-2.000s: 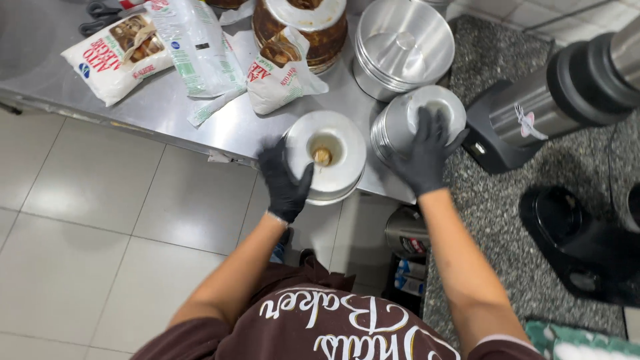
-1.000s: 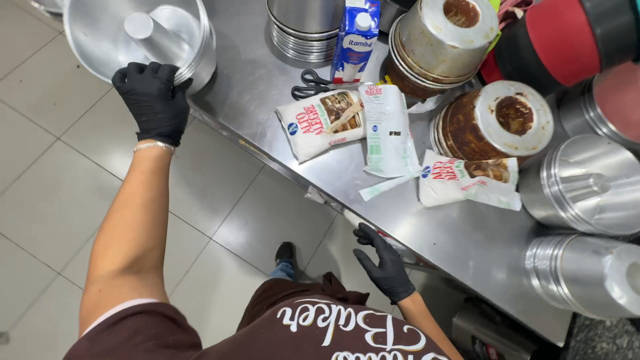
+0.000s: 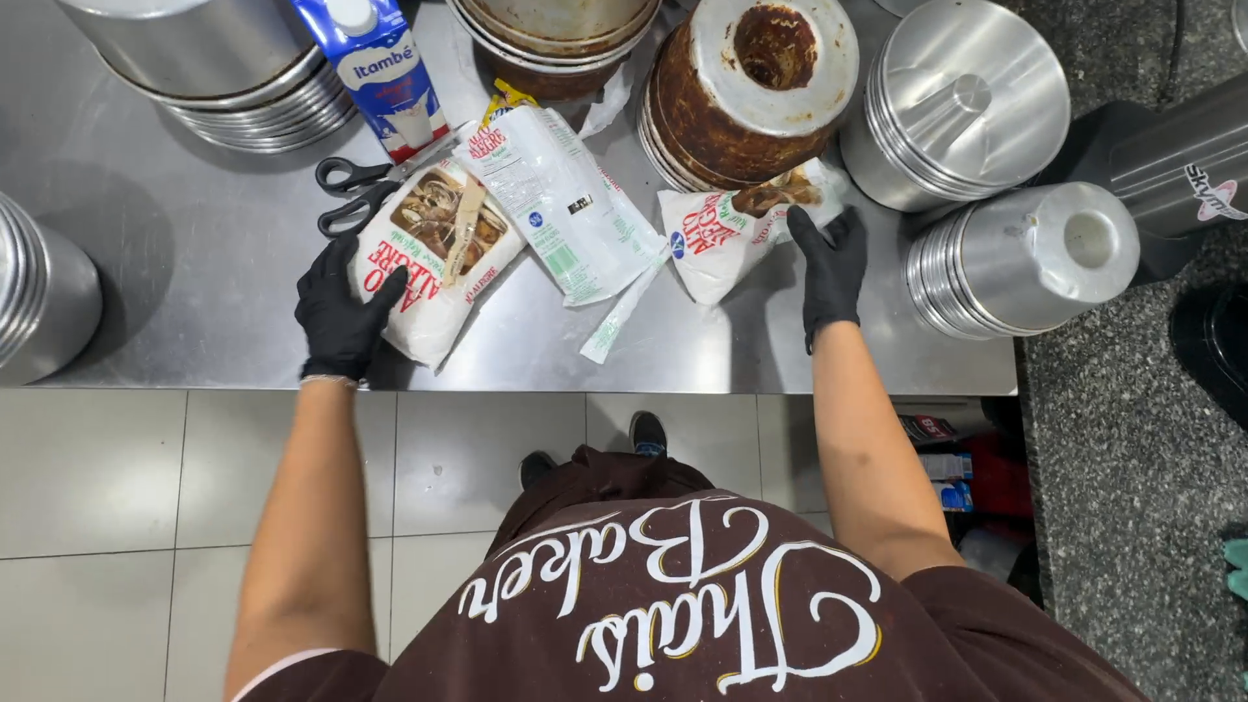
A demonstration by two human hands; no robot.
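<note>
My left hand [image 3: 343, 310], in a black glove, lies against the lower left side of a white-and-red sugar bag [image 3: 439, 258], thumb on its front; whether it grips is unclear. My right hand [image 3: 831, 263], also gloved in black, touches the right end of a second, crumpled bag [image 3: 717, 244] with its thumb and fingers. Between them an opened plastic packet [image 3: 565, 205] lies flat, with a torn strip [image 3: 622, 317] below it. Black-handled scissors [image 3: 353, 195] lie beyond my left hand, their blades partly hidden by the first bag.
Stacked aluminium tube pans [image 3: 955, 107] and upturned pans [image 3: 1048, 255] stand at the right of the steel table [image 3: 682, 366]. Browned pans [image 3: 751, 88], a blue carton [image 3: 385, 78] and a metal pan stack [image 3: 234, 78] stand behind. More pans [image 3: 44, 292] are at the left edge, a granite counter [image 3: 1136, 458] at right.
My left hand has left the tube pans it was touching one second ago and is now at the sugar bag. My right hand has moved from the table's front edge to the crumpled bag. The view has shifted greatly.
</note>
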